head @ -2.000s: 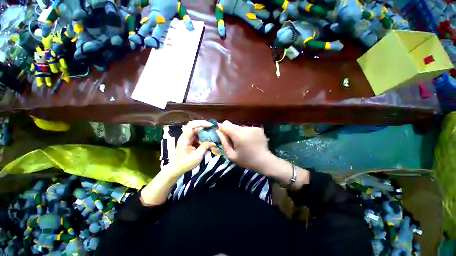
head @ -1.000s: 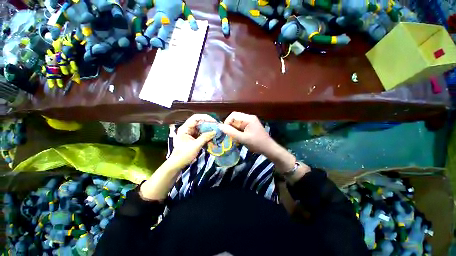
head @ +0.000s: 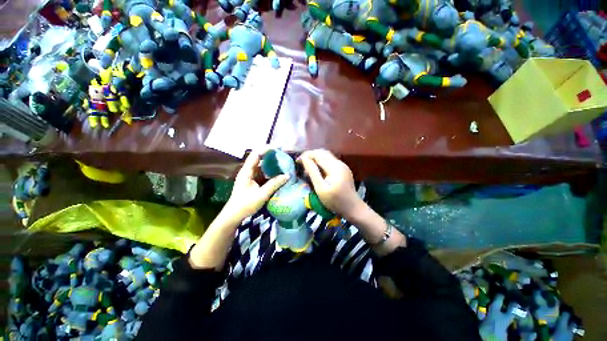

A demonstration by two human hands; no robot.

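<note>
A grey-blue plush figure (head: 290,202) with a green and yellow arm is held over my black-and-white patterned lap, its head end (head: 277,163) up near the table edge. My left hand (head: 248,189) grips the head end from the left, thumb across its lower part. My right hand (head: 330,181) is at the right side of the head, fingers bent, with the figure's green arm below it. Whether my right fingertips pinch a thread or a tool is too small to tell.
The brown-red table (head: 333,130) holds a white paper sheet (head: 251,106), heaped plush figures (head: 466,40), small yellow figures (head: 100,103) and a pale yellow box (head: 532,100). Below are a yellow-green sack (head: 126,223) and piles of plush figures at left (head: 83,293) and right (head: 509,293).
The plush figure has been turned, so its body and green arm now show below my hands. Both hands stay at its upper end. The view has tilted, and the table sits slightly lower.
</note>
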